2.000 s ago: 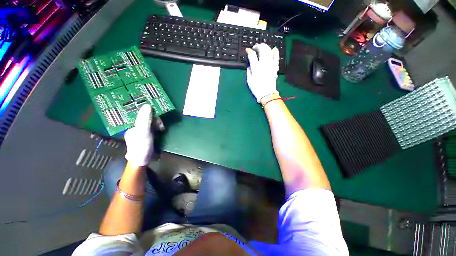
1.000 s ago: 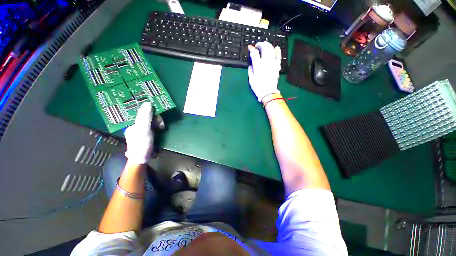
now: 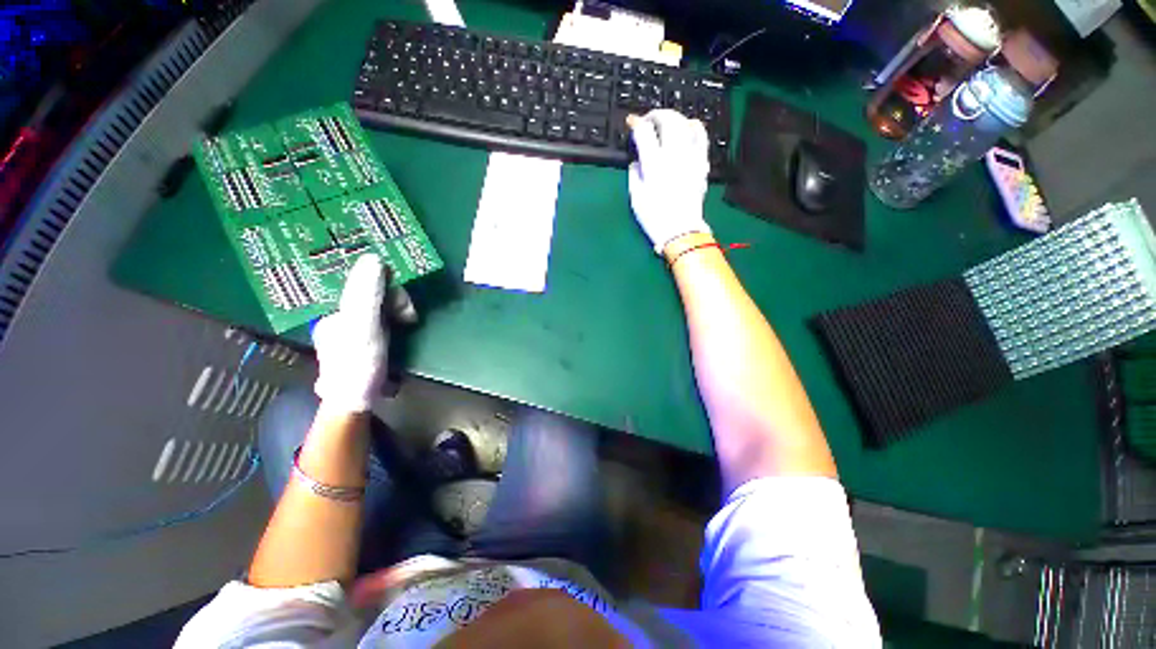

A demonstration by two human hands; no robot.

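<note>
A green circuit board [image 3: 311, 209] with four repeated sections, rows of small parts and black chips is held at the left side of the desk. My left hand [image 3: 353, 336], in a white glove, grips its lower right edge with the thumb on top; the other fingers are mostly hidden. My right hand [image 3: 671, 178], also in a white glove, rests on the right end of a long black keyboard [image 3: 507, 89], its fingertips on the number keys. It holds nothing that I can see.
A white paper strip [image 3: 513, 222] lies below the keyboard. A black mouse [image 3: 813, 175] sits on a dark pad [image 3: 761, 171]. Two bottles [image 3: 944, 140] and a pale handheld with coloured keys [image 3: 1017, 190] stand farther right. A black ridged block [image 3: 915, 364] adjoins a pale studded section [image 3: 1071, 289].
The pink and blue glow at the upper left has dimmed. The view has shifted slightly. Both hands have kept nearly the same places, the left one still holding the board.
</note>
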